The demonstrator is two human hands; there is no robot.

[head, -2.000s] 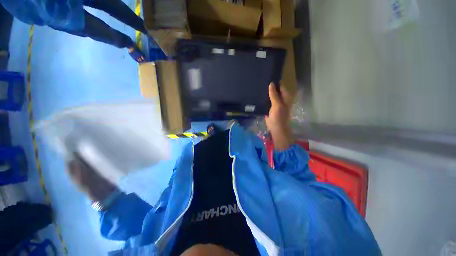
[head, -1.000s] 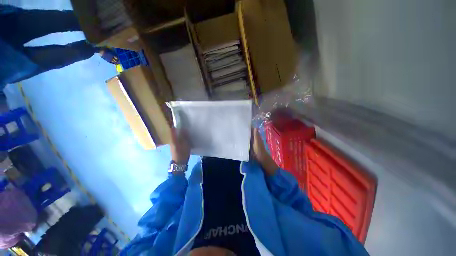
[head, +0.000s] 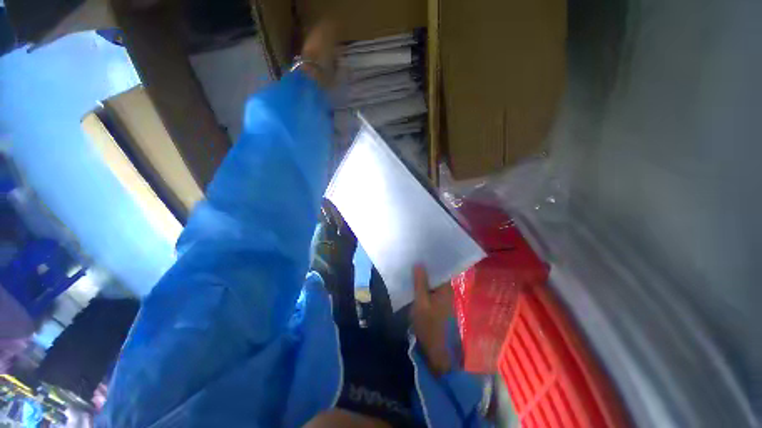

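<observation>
A white foam sleeve (head: pixel 397 213), tablet-sized and tilted, is in my right hand (head: pixel 430 322), with the thumb on its near face. Whether the black part is inside cannot be seen. My left hand (head: pixel 319 46) reaches far forward over the open carton (head: pixel 432 100). It is blurred and its fingers are hard to make out, so I cannot tell if it holds anything. Wrapped parts (head: pixel 380 79), with white and dark edges, stand packed in the carton beside my left hand.
Brown carton flaps (head: pixel 501 92) rise at the right by the grey wall. Another carton with pale contents (head: pixel 230 84) is at the left. Clear film (head: pixel 510 188), red printed boxes (head: pixel 493 309) and an orange-red tray (head: pixel 556 368) are at the right. A dark stool area is lower left.
My left hand has left the white sleeve and moved forward over the carton. My right hand keeps the sleeve, now tilted. Earlier, the black part and sleeve were in separate hands. The view has moved nearer the cartons.
</observation>
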